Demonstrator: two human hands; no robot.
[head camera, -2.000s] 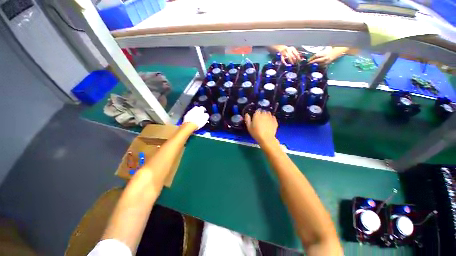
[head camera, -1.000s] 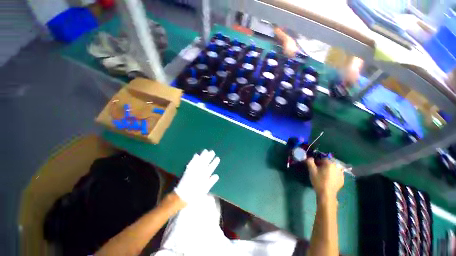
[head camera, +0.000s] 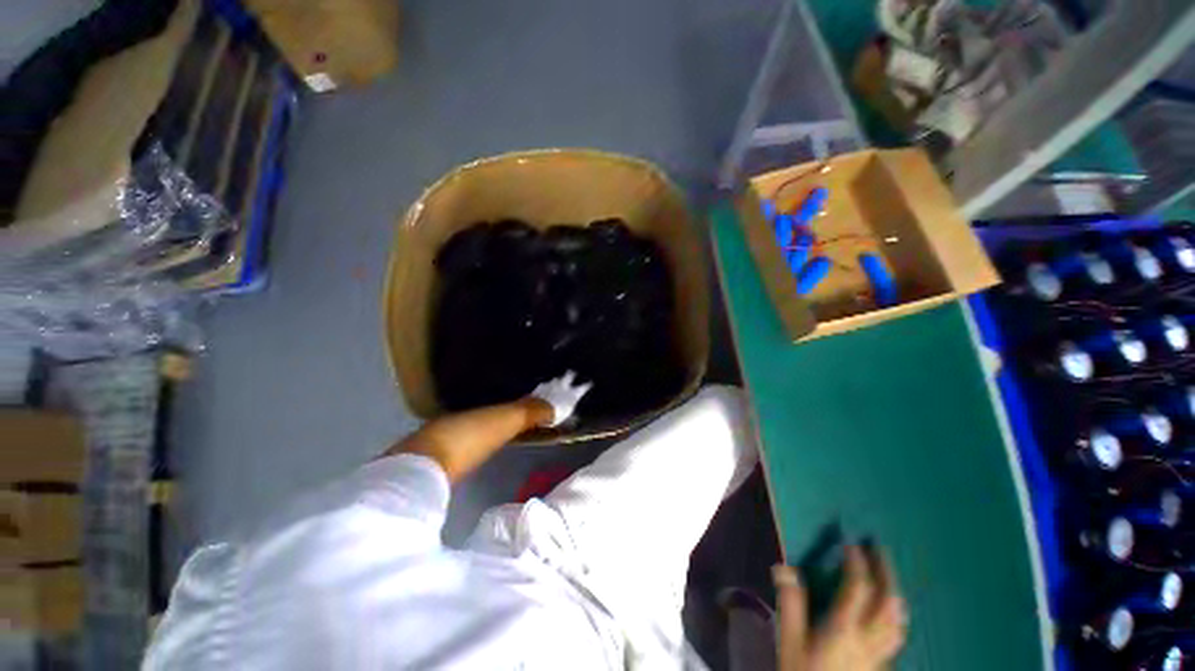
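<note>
A large brown carton (head camera: 417, 302) stands on the floor beside my knees, full of black moulded parts (head camera: 557, 308). My left hand (head camera: 561, 397), in a white glove, is inside the near edge of this carton at the parts. Its fingertips are small and dark around them, so I cannot tell if it holds one. My bare right hand (head camera: 845, 616) is over the green bench at the bottom edge, blurred and partly cut off. Its fingers are apart and nothing shows in it.
A small open carton (head camera: 917, 243) of blue cells (head camera: 802, 236) sits on the green bench (head camera: 891, 433). Rows of filled black housings (head camera: 1114, 452) lie on the blue sheet at right. Wrapped stacked trays (head camera: 216, 171) stand at upper left. Grey cloth (head camera: 963, 66) lies at upper right.
The view has swung left to the floor carton. My left hand has moved from above my lap into it. My right hand has let go of the housing it was touching.
</note>
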